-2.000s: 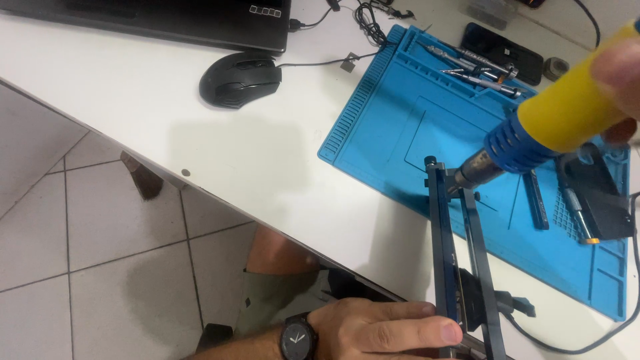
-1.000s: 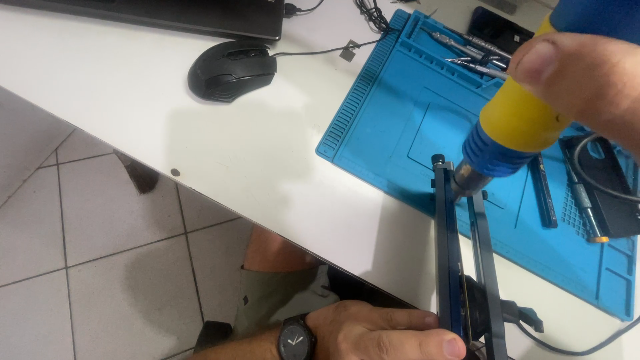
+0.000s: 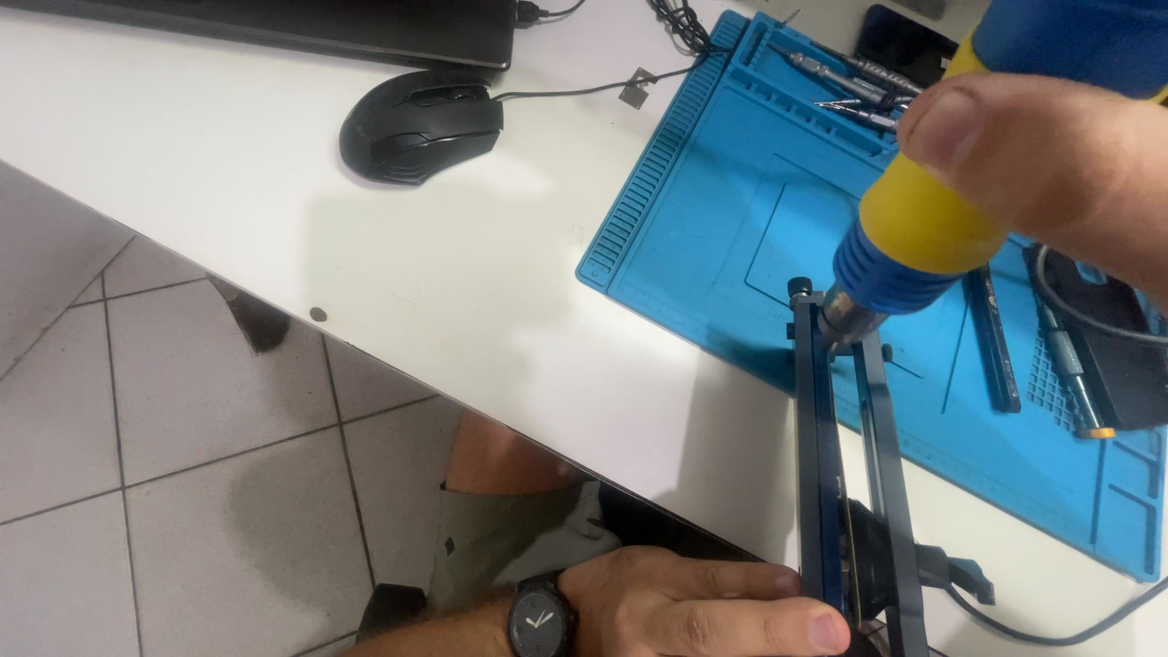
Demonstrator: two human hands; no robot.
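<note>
My right hand (image 3: pixel 1049 164) grips a yellow and blue hot air gun (image 3: pixel 931 214) at the upper right. Its metal nozzle (image 3: pixel 849 319) meets or nearly meets the top end of a black clamp frame (image 3: pixel 885 429). A thin dark blue panel (image 3: pixel 827 456), perhaps a phone's, is held along the frame's left bar. At the bottom, my left hand (image 3: pixel 693 607), with a watch on the wrist, lays its fingers against the frame's lower part. Whether those fingers close around it cannot be seen. A black knob (image 3: pixel 799 286) tops the frame.
Behind the frame lies a blue silicone repair mat (image 3: pixel 693 228) with precision screwdrivers and tweezers (image 3: pixel 849 82). A black pen-like tool (image 3: pixel 993 351), a screwdriver (image 3: pixel 1072 374) and a black phone-shaped part (image 3: pixel 1127 365) rest on its right. A computer mouse (image 3: pixel 420 128) and laptop (image 3: pixel 274 27) are at upper left.
The right thumb and the hot air gun have shifted, with the gun's body more upright and more of the thumb in view. The left hand stays at the frame's lower part.
</note>
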